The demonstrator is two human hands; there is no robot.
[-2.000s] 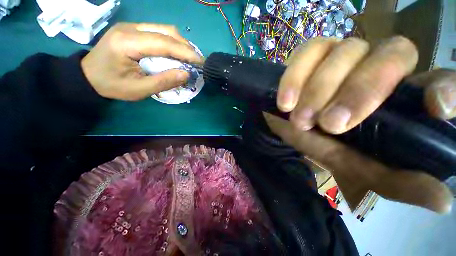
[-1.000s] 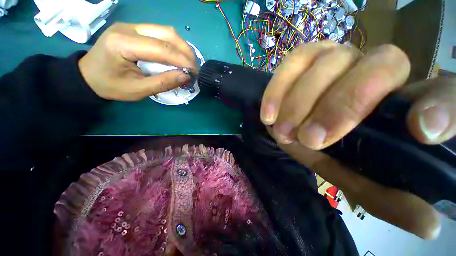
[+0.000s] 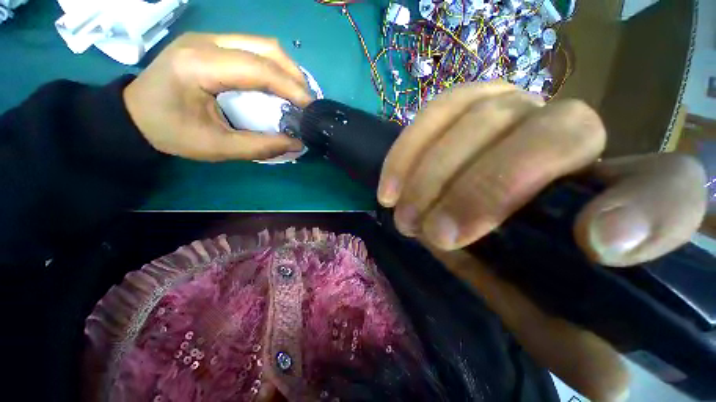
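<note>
A round white plastic housing (image 3: 251, 111) lies on the green mat under my left hand. My left hand (image 3: 216, 98) grips it, with thumb and fingers around its near and far sides. My right hand (image 3: 494, 177) is wrapped around a thick black electric screwdriver (image 3: 349, 140), which slants from the lower right up to the housing. Its ribbed collar is at the housing's right side, beside my left fingertips. A small grey part shows between the collar and the white plastic. The driver's tip and any screw are hidden.
A heap of small motors (image 3: 542, 38) with red, yellow and dark wires lies at the back right, beside a brown cardboard carton (image 3: 644, 86). White plastic housings (image 3: 118, 27) stand at the back left. A tiny dark dot lies on the green mat (image 3: 259, 192) behind the round housing.
My right hand and the screwdriver have moved left and down, and the collar now covers more of the housing's right side. My left hand has stayed nearly in place.
</note>
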